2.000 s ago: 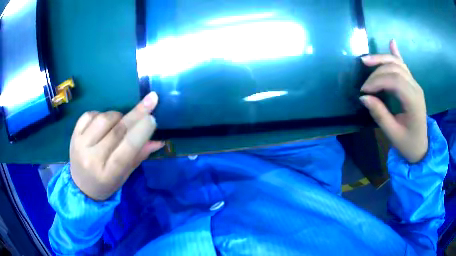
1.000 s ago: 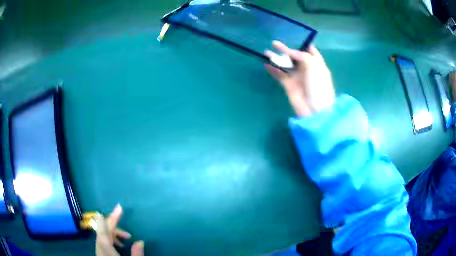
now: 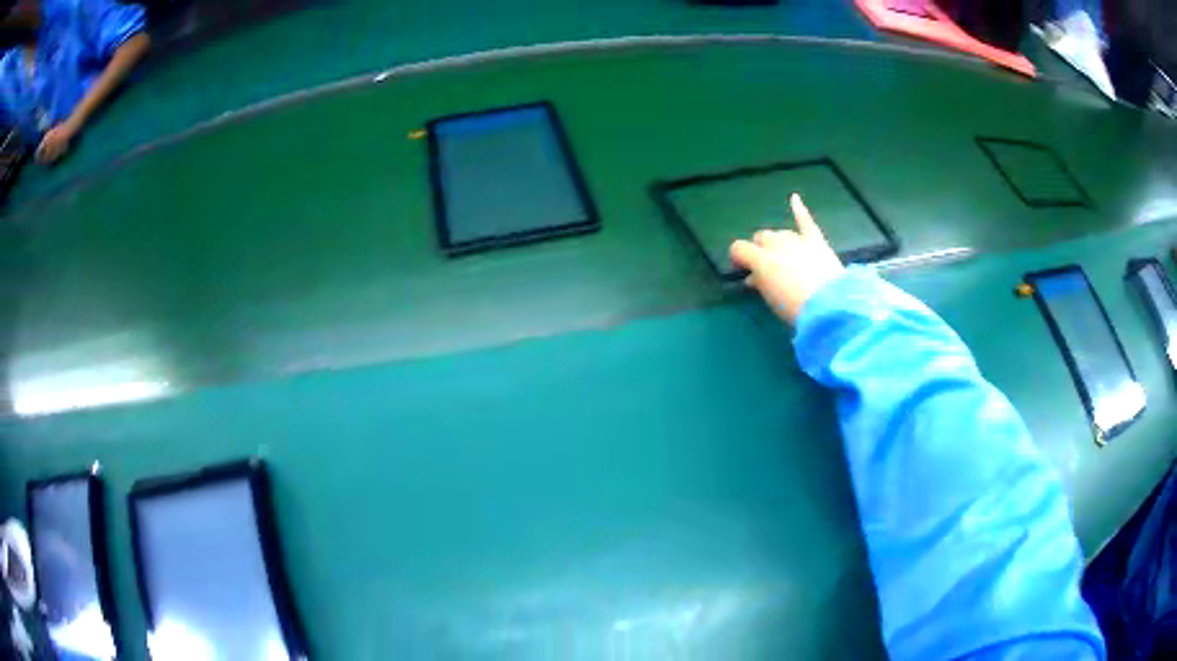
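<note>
My right hand (image 3: 785, 261) is over the near edge of a thin black empty frame (image 3: 878, 251) lying flat on the green surface. The index finger points into the opening and another fingertip is at the near edge; whether it grips is not clear. A touch panel with a black edge (image 3: 511, 181) lies to the left of the frame, with a small yellowish flex tail (image 3: 417, 134) at its far left corner. My left hand is out of the picture.
Two dark-edged panels lie at the near left (image 3: 213, 555) (image 3: 67, 549). More panels stand at the right (image 3: 1088, 349) (image 3: 1158, 294). Another thin frame (image 3: 1035, 173) lies at the far right. A person's arm (image 3: 97, 97) shows at the far left, a red object (image 3: 949, 29) at the top right.
The panel my right hand held has been let go and lies flat on the far part of the surface. The right hand has moved to the empty frame. My left hand has left view.
</note>
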